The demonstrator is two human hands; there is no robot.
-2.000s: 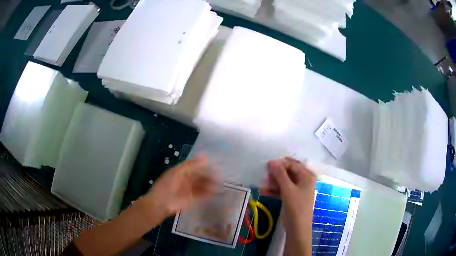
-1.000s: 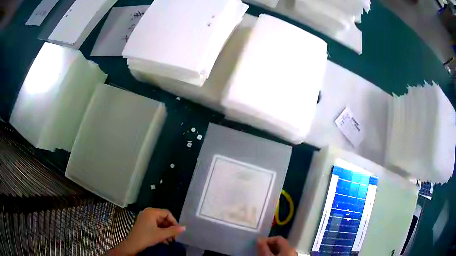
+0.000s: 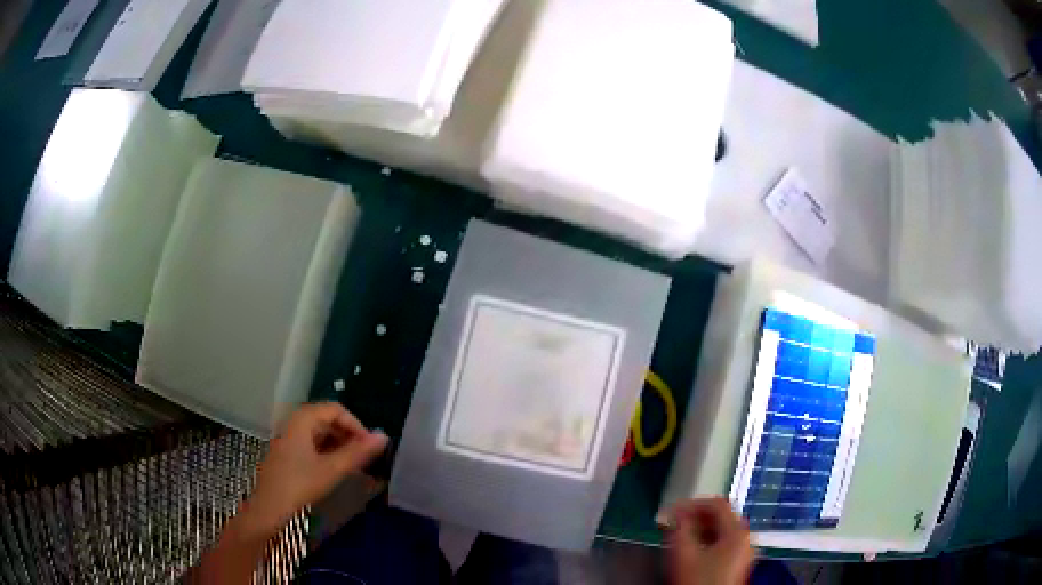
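Observation:
A grey, see-through EVA film or sheet (image 3: 423, 411) lies flat in front of me, over a pale square box with a dark-outlined top (image 3: 531, 383). My left hand (image 3: 326, 451) is just left of the sheet's lower left edge, thumb and fingertips close together, apart from the sheet. My right hand (image 3: 711, 539) is right of the sheet, by the lower left corner of the right stack, fingers curled and blurred. I cannot tell if it touches the stack. A dark blue solar cell string (image 3: 800, 423) with white side strips lies on that pale stack (image 3: 903, 434).
A backsheet stack (image 3: 366, 51) and a thick soft white stack (image 3: 611, 114) stand behind. Pale plate stacks (image 3: 246, 286) stand left above the wire rack (image 3: 69, 434). Yellow loop (image 3: 657, 414), paper label (image 3: 800, 215), tiny offcuts (image 3: 418, 275) and a ragged-edged stack (image 3: 966, 229) also show.
The sheet was in my hands, then laid over the box. Both hands have since let go of its lower corners, my left hand moving slightly up and my right hand out to the right.

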